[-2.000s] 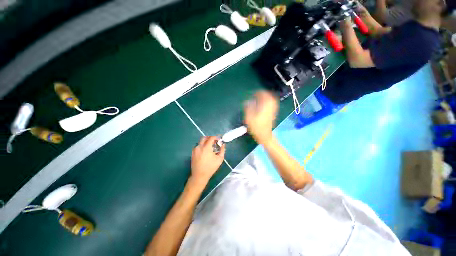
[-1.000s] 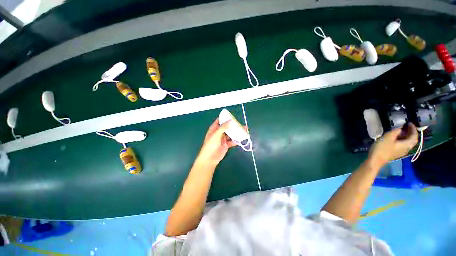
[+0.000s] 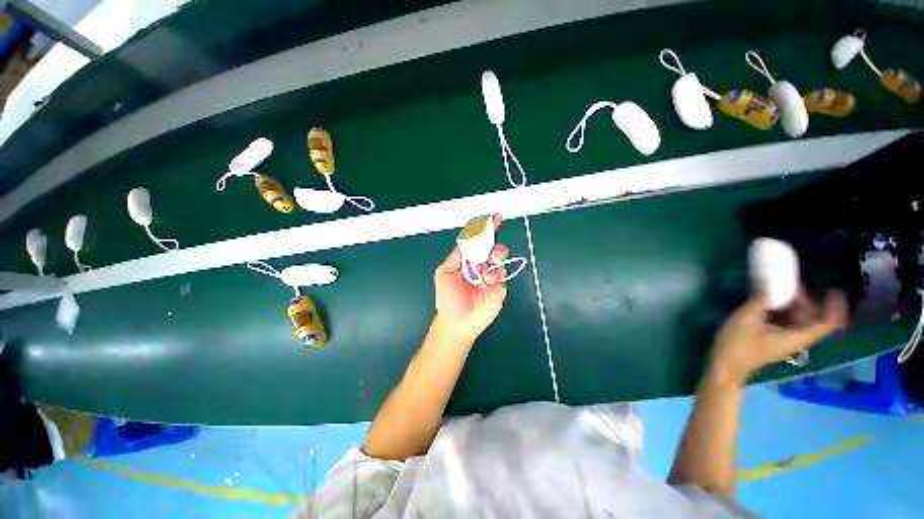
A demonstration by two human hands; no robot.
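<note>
My left hand (image 3: 469, 296) holds a white device body (image 3: 476, 246) upright over the green belt. A yellowish-tan face shows at its top, and its white cord loop (image 3: 514, 269) hangs to the right of my fingers. My right hand (image 3: 768, 329), blurred, is at the left side of the black jig (image 3: 831, 218). Its fingers are at the lower end of another white body (image 3: 775, 274) and appear to grip it. My right fingertips are partly hidden by blur.
A pale rail (image 3: 405, 220) divides the green belt (image 3: 628, 304). Beyond it lie several white bodies with cords, some beside yellow printed pieces (image 3: 321, 152). On the near side, a white body (image 3: 309, 275) lies with a yellow piece (image 3: 306, 320). Blue stools (image 3: 856, 390) stand below the belt's front edge.
The view has swung from its earlier tilt. My left hand has turned its white body, now showing the tan face. My right hand has moved from the jig's middle to its left side, shifting the white body left.
</note>
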